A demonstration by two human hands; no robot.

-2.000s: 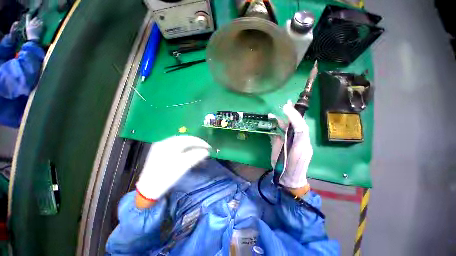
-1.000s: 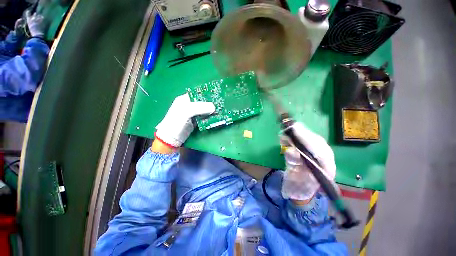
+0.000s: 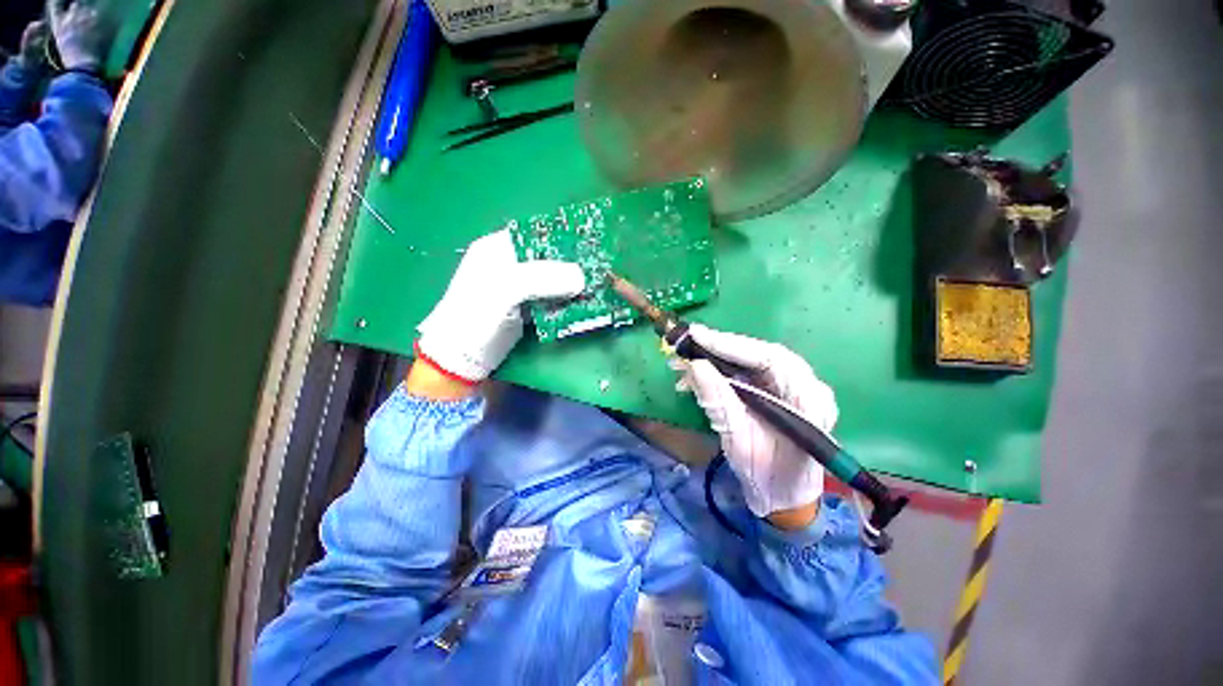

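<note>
My left hand (image 3: pixel 490 306), in a white glove with a red cuff edge, grips the left edge of a green printed circuit board (image 3: pixel 651 248), thumb on top. The board shows small white markings and a white strip along its near edge. My right hand (image 3: pixel 765 416), also gloved, holds a soldering iron (image 3: pixel 771 403) like a pen. The iron's tip is at the board's surface near my left thumb. Whether it touches is too small to tell.
A translucent fume hood (image 3: pixel 724 107) stands behind the board. The iron stand (image 3: pixel 986 221) and yellow-brown sponge (image 3: pixel 983 323) are at right. Black tweezers (image 3: pixel 510 125) and a blue stick (image 3: pixel 405 87) lie behind left. The conveyor (image 3: pixel 175 308) carries another board (image 3: pixel 130 509). A person's sleeve (image 3: pixel 51 154) shows upper left.
My left hand has taken hold of the board, which now lies flatter with its marked face up. My right hand has let go of it and brought the iron's tip left to its surface.
</note>
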